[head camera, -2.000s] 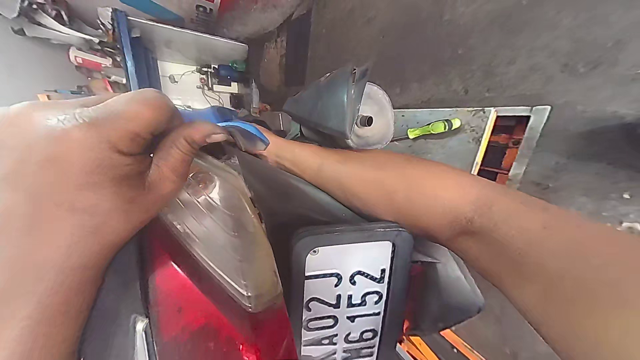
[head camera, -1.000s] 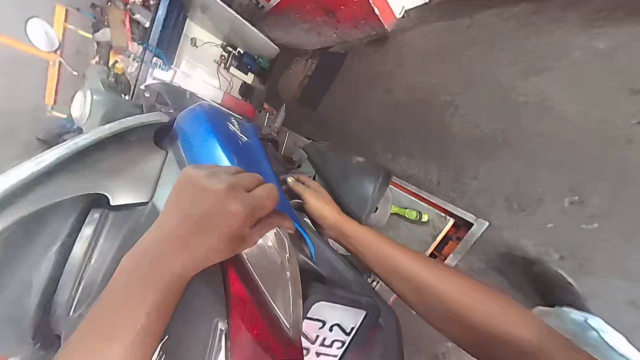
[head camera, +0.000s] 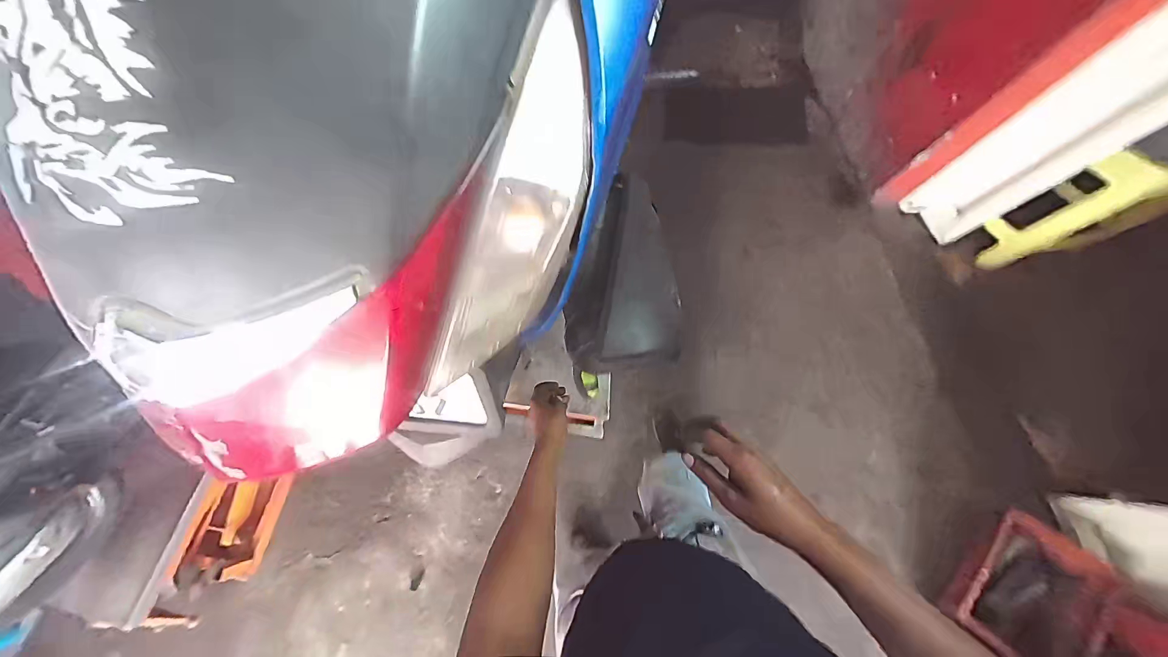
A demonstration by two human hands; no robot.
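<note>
The rear of a scooter fills the upper left, with its red and clear tail lamp (head camera: 342,397) and a blue side panel (head camera: 613,119). Below its right edge, my left hand (head camera: 549,415) hangs near the metal ramp plate (head camera: 538,365); its fingers look curled and blurred, and whether they hold something cannot be told. My right hand (head camera: 753,484) is away from the scooter, over the floor, thumb and fingers apart. A dark blurred shape, perhaps a shoe, lies by its fingertips. The silencer (head camera: 639,292) runs under the blue panel, with a yellow-green handled tool (head camera: 590,383) beside it.
A red crate (head camera: 990,570) stands at lower right. At upper right is a red and white object (head camera: 1022,128) with a yellow frame (head camera: 1077,214) beside it. An orange metal frame (head camera: 239,520) shows beneath the scooter at left, near a wheel (head camera: 55,538).
Both hands have come off the blue panel and the scooter, down and away from it; the right hand is now over the floor. The view has swung strongly.
</note>
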